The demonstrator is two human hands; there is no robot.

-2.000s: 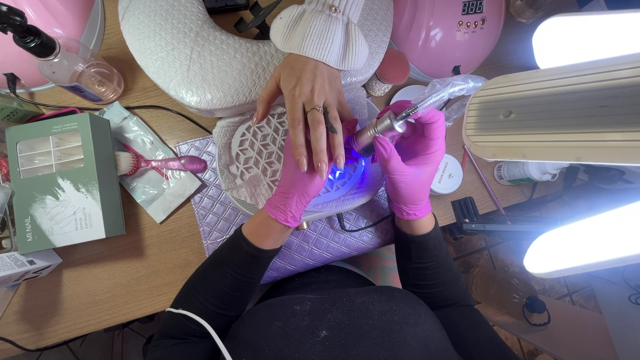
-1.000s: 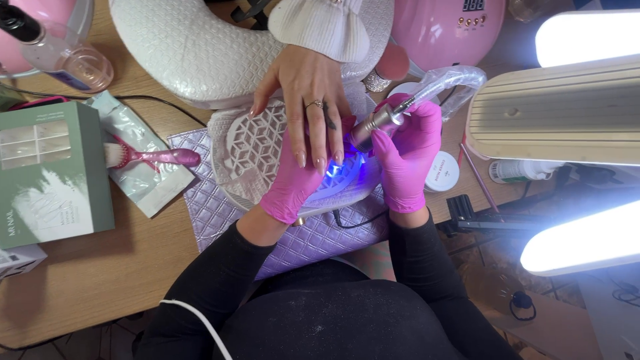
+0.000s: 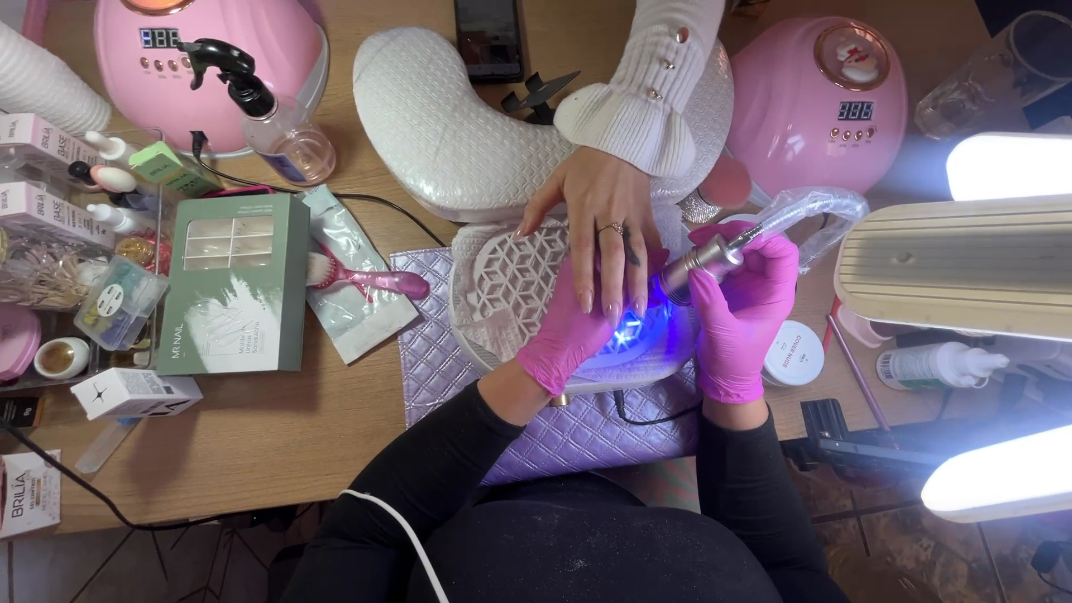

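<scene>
In a pink glove, my right hand (image 3: pixel 748 301) grips a silver electric nail drill handpiece (image 3: pixel 702 266), its cord wrapped in clear plastic. The handpiece's front end is beside another person's hand (image 3: pixel 609 219), at the fingertips, where blue light glows. My left hand (image 3: pixel 568 328), also gloved, lies under that person's fingers and holds them; its own fingers are largely hidden. Below both is a white nail dust collector (image 3: pixel 519 276) with a geometric grille, partly covered by tissue. It rests on a quilted lilac mat (image 3: pixel 452 419).
A white padded armrest (image 3: pixel 435 126) curves behind. Pink nail lamps (image 3: pixel 804 109) stand at both sides. Left are a spray bottle (image 3: pixel 289 146), a green box (image 3: pixel 234 293) and a pink-handled brush (image 3: pixel 385 282). A bright lamp (image 3: pixel 963 260), a round jar (image 3: pixel 793 353) and a white bottle (image 3: pixel 938 366) are right.
The handpiece stays in my right hand and my left hand stays at the other person's fingers. Only small shifts of the hands and the view show.
</scene>
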